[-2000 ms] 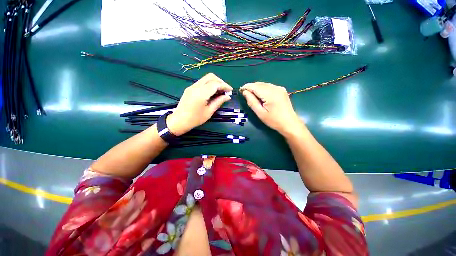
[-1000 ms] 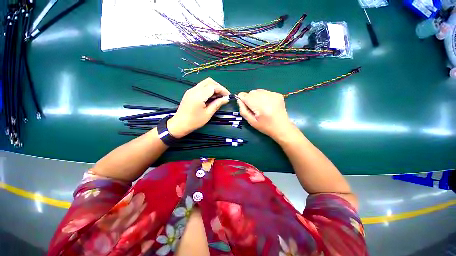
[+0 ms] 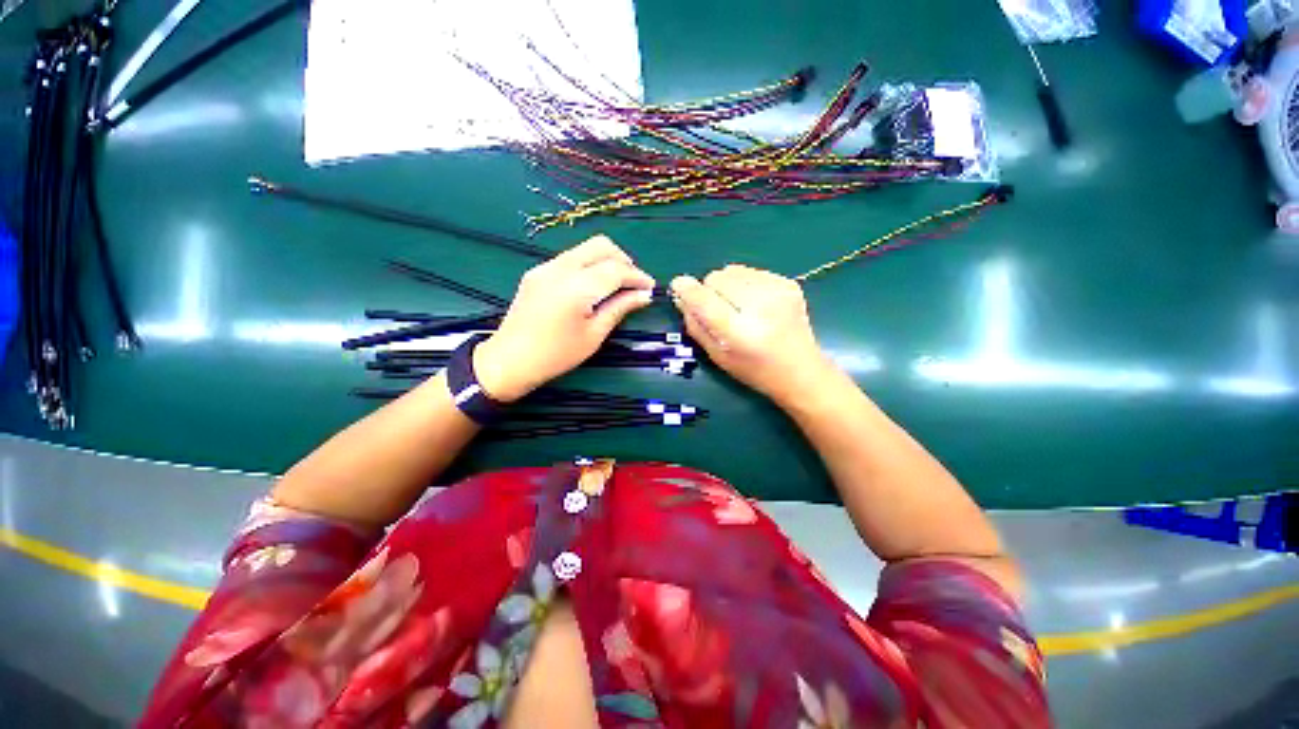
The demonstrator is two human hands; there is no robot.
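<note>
My left hand pinches the end of a long black sleeve, whose far end reaches to the upper left with light tips showing. My right hand pinches a twisted wire set close to that sleeve end. The wires run out behind my right hand to a dark connector at the right. My fingertips nearly meet, and the join between sleeve and wires is too small to tell. Several black sleeves with white bands lie under and below my left hand.
A pile of twisted wires lies beyond my hands, partly over white paper. Beside it is a clear bag. A slim black-handled tool and a fan are at upper right. Sleeved harnesses lie far left.
My right hand has moved slightly left towards my left hand, and the wire's connector end has drawn left with it. The view has shifted a little. Both hands keep their pinch.
</note>
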